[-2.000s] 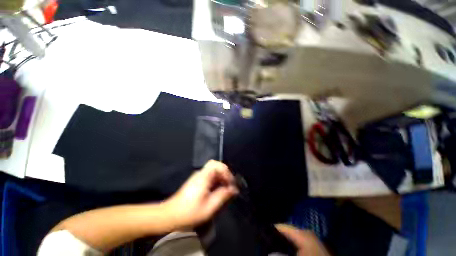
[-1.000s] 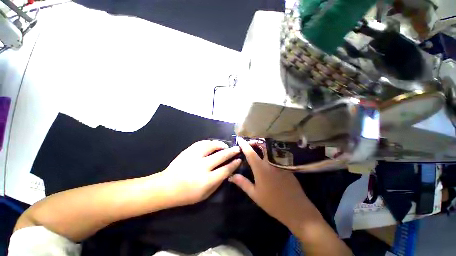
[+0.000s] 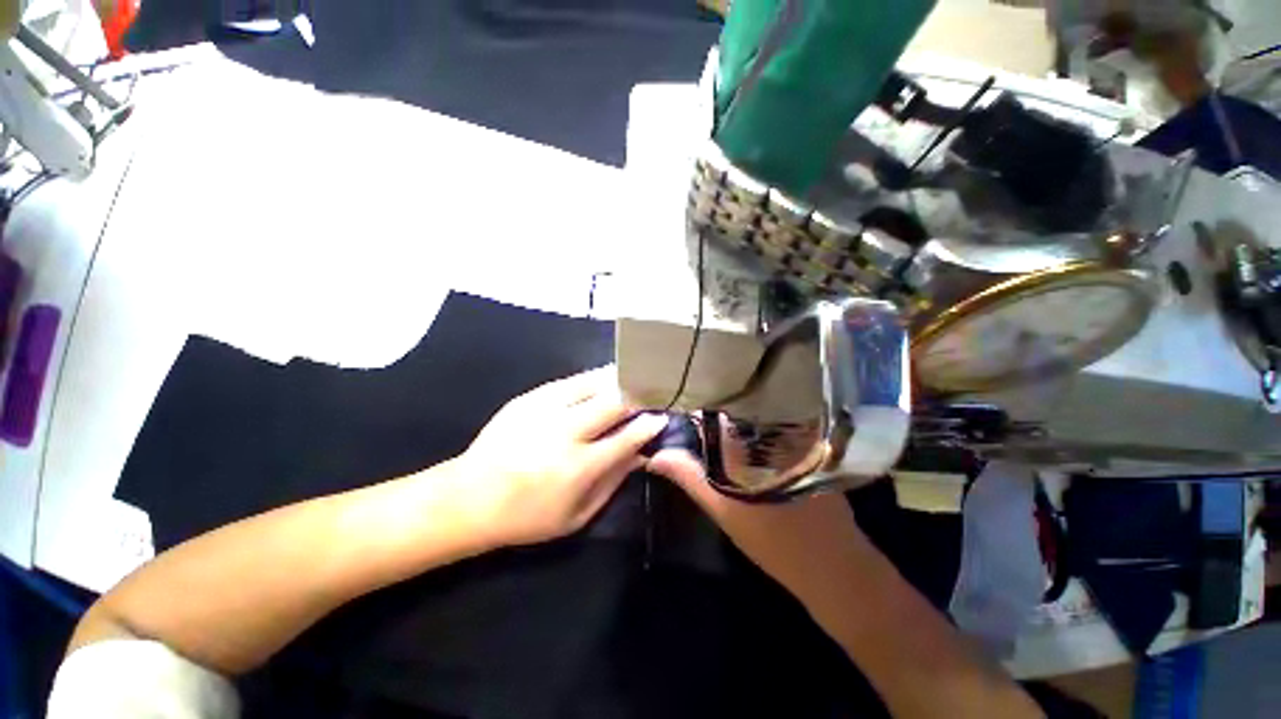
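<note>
A large black garment panel (image 3: 337, 414) lies flat on the white table, its notched edge toward the far left. My left hand (image 3: 555, 457) rests on the panel with its fingertips near the needle area. My right hand (image 3: 752, 513) is partly hidden behind the chrome guard (image 3: 871, 393); its fingertips meet the left ones at a small dark bluish piece (image 3: 677, 434), which they pinch. The off-white sewing machine head (image 3: 674, 358) stands over the fingers and hides the needle. A thin dark thread line hangs down the machine head.
A wristwatch (image 3: 1033, 337) with a metal band is on the machine head below a green tube (image 3: 808, 84). Dark cloth (image 3: 464, 63) lies at the table's far side. Purple items (image 3: 31, 372) are at left. Dark pieces (image 3: 1124, 548) and a partly hidden red handle are at right.
Since one second ago, the view has shifted, showing the watch dial more clearly. The fingertips now pinch the small piece. Two seconds ago both hands were nearer me, off the needle area.
</note>
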